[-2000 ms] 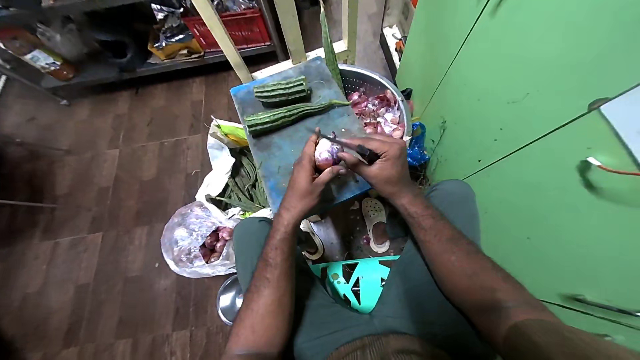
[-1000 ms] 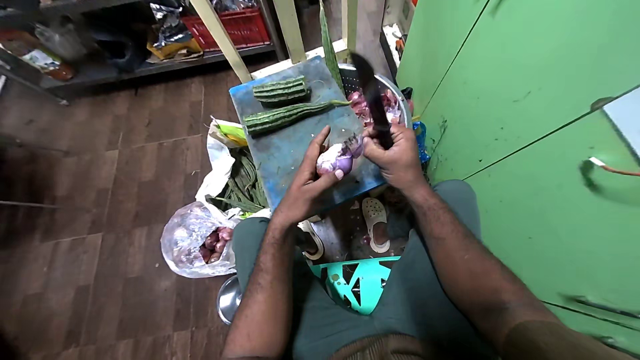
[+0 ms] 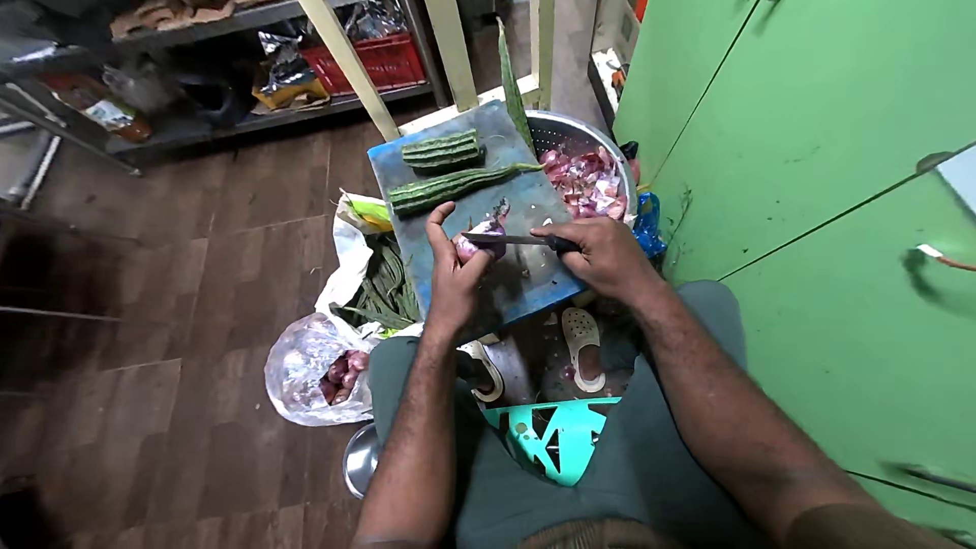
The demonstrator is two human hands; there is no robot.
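Over the lower half of a blue cutting board [image 3: 419, 252], my left hand [image 3: 456, 267] holds a red onion [image 3: 473, 250] between thumb and fingers, its index finger raised. My right hand [image 3: 606, 255] grips the black handle of a knife [image 3: 507, 239], whose blade lies across the onion. Skin hangs from the onion's upper end. Two ridged green gourd pieces, a short one [image 3: 441, 150] and a longer tapering one [image 3: 457, 186], lie on the board's upper part. Small scraps are scattered near the knife.
A perforated metal colander [image 3: 627, 171] with onion skins [image 3: 585, 179] stands right of the board. At left are a bag of long green vegetables [image 3: 385, 282], a clear plastic bag of onions [image 3: 293, 377] and a metal bowl [image 3: 360, 461]. Green cabinets [image 3: 823, 152] border the right side.
A second ago the knife stood raised, blade upward, in my right hand; now it is lowered, with its blade across the onion. The gourd pieces have not moved.
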